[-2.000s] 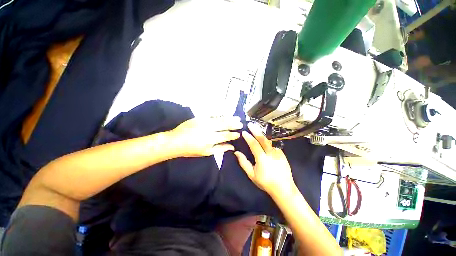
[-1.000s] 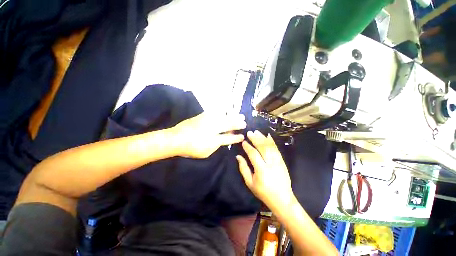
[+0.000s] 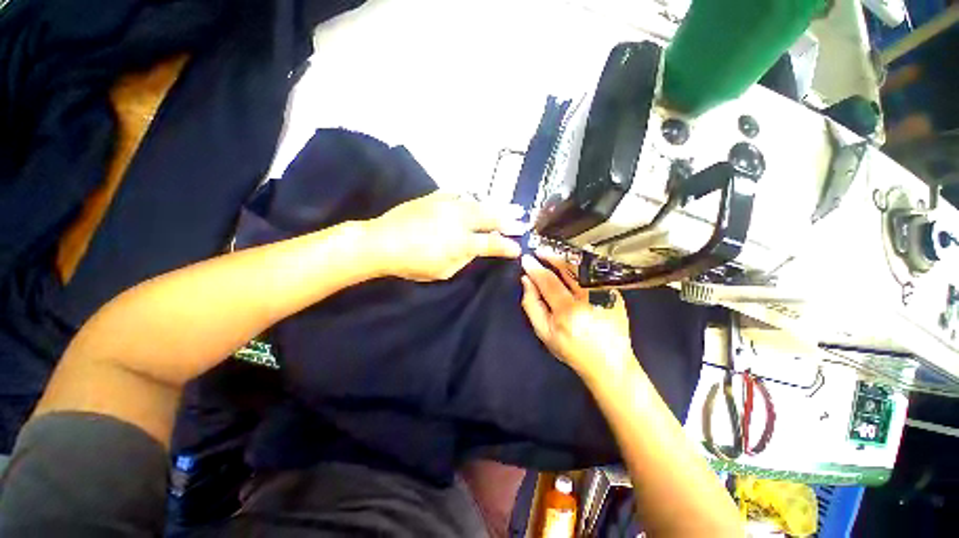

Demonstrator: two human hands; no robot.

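A dark navy garment panel (image 3: 400, 357) lies across the white table under both hands and the sewing machine head (image 3: 673, 200). A narrow navy strip (image 3: 539, 152) sticks out behind the needle area, beside the black front cover. My left hand (image 3: 447, 236) lies on the cloth left of the needle area, its fingertips pressing at the strip's near end. My right hand (image 3: 578, 315) rests on the cloth just in front of the head, fingers by the presser foot. The needle and presser foot are mostly hidden by the head and fingers.
A rumpled navy garment bundle (image 3: 168, 200) covers the left side. Scissors (image 3: 749, 415) with red and dark loops lie below the machine arm. A green tube (image 3: 736, 47) stands above the head. An orange bottle (image 3: 559, 510) and yellow items (image 3: 776, 504) are below the table.
The narrow strip extends farther out behind the needle area. Both hands and the panel have moved up toward it. Green edging now shows under my left forearm.
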